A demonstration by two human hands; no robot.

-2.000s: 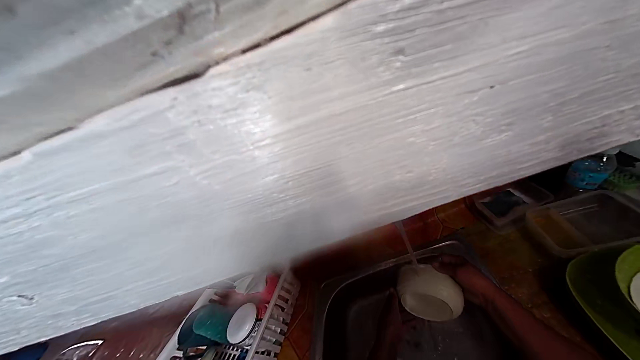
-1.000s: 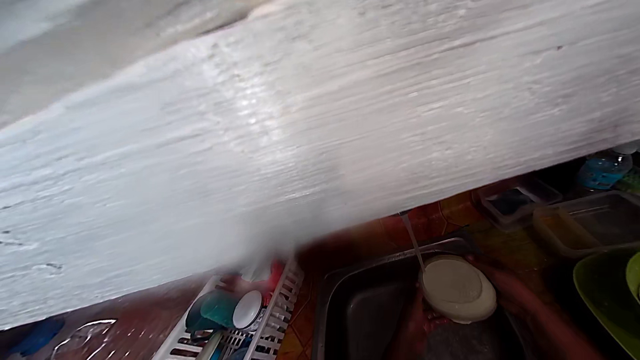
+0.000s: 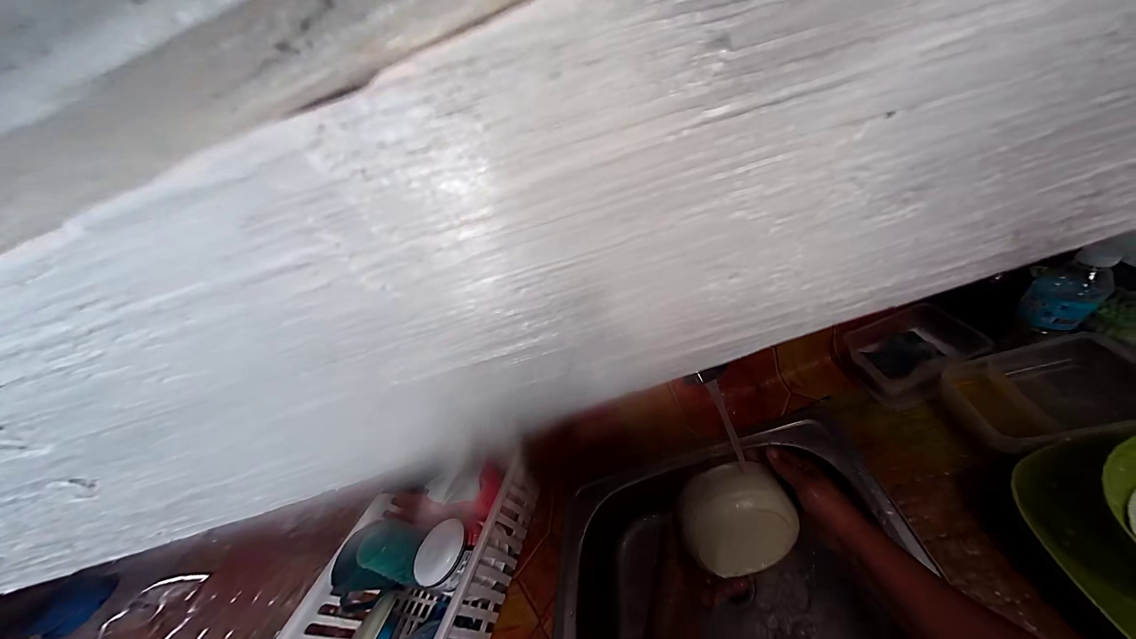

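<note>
A cream-coloured bowl is held over the metal sink, under a stream of water from the tap. My right hand grips the bowl at its upper right rim, with the forearm reaching in from the lower right. Of my left hand, only dim fingers show at the bowl's lower edge; the rest is dark or behind the bowl. The bowl's rounded outer side appears to face the camera.
A large white-painted board blocks the upper view. Left of the sink stands a white plastic dish rack with cups and a teal bowl. To the right are clear plastic containers, a bottle and a green basin.
The bowl has been turned in my hands, so a different side of it faces the camera. Water now runs onto its upper edge. My right hand has moved to its upper right.
</note>
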